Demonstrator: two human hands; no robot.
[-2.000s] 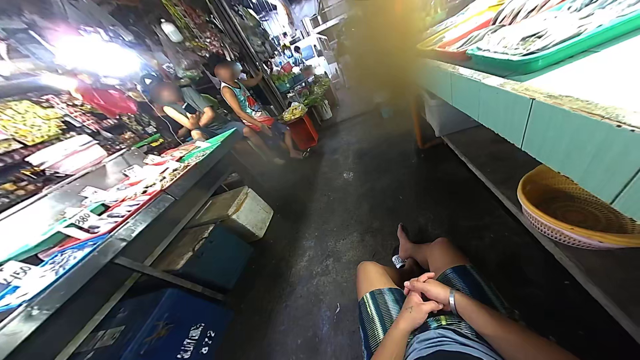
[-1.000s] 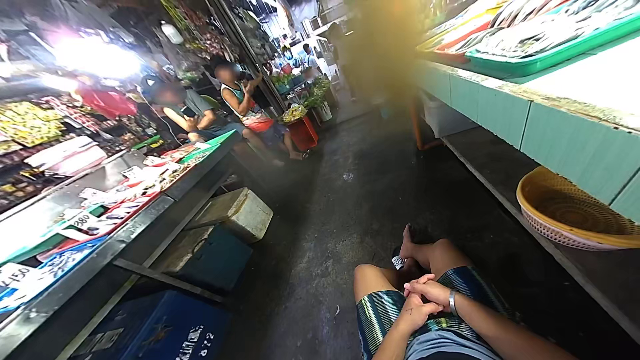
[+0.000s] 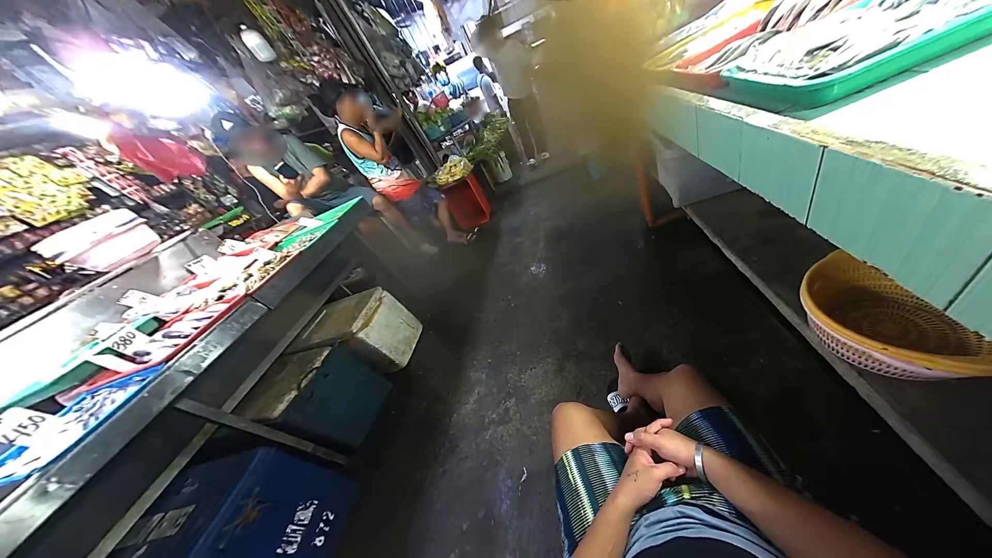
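Note:
My left hand (image 3: 645, 477) rests on my lap, its fingers laced with those of my right hand (image 3: 668, 446). A metal bracelet (image 3: 700, 463) circles my right wrist. No object shows in either hand, though the inner palms are hidden. Beneath them are patterned shorts (image 3: 587, 484) and the hem of a grey-blue shirt (image 3: 682, 527). One bare foot (image 3: 625, 372) extends onto the dark floor just ahead, with a white-marked strap or band (image 3: 618, 401) beside it.
At left, a metal-edged stall (image 3: 225, 329) bears seafood, above a blue crate (image 3: 256, 504) and foam boxes (image 3: 380, 329). At right, a tiled counter (image 3: 876, 209) holds a green fish tray (image 3: 821, 89), above a yellow basket (image 3: 868, 310). Seated people (image 3: 368, 147) and an orange bin (image 3: 467, 200) are ahead.
My hands stay clasped on my lap. Ahead, the seated person in the sleeveless top has brought a hand up to the face.

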